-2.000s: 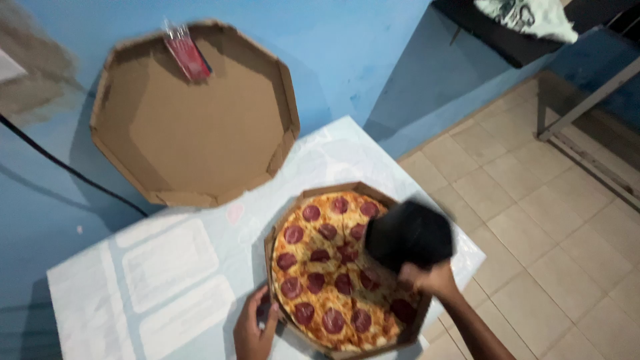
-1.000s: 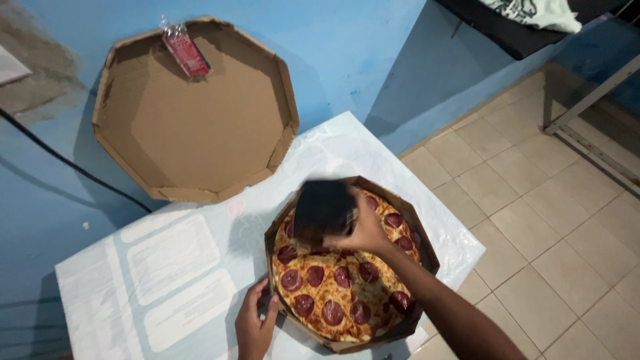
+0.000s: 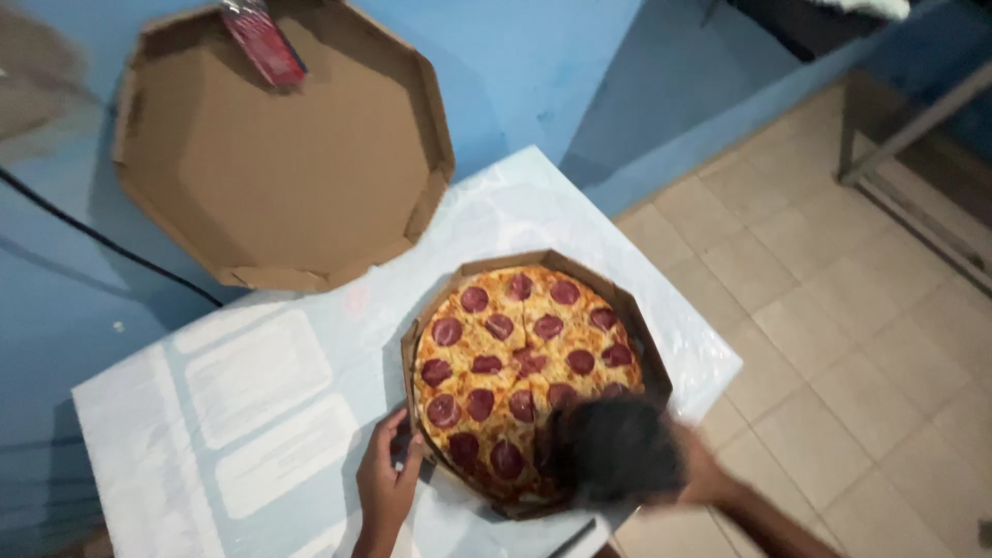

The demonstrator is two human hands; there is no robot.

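A round pepperoni pizza with cut lines lies in the octagonal cardboard box base on a white and pale blue table. My left hand is at the box's lower left wall, thumb and fingers against its edge. Over the pizza's lower right part is a dark, motion-blurred object, whose kind I cannot tell. My right hand grips it from the right, its fingers partly hidden behind it.
An octagonal cardboard box lid leans against the blue wall, with a red packet at its top. A black cable runs along the wall. Right of the table are floor tiles and a metal frame.
My right hand has moved with the dark object from the pizza's upper part to its lower right. My left hand has stayed at the box's edge.
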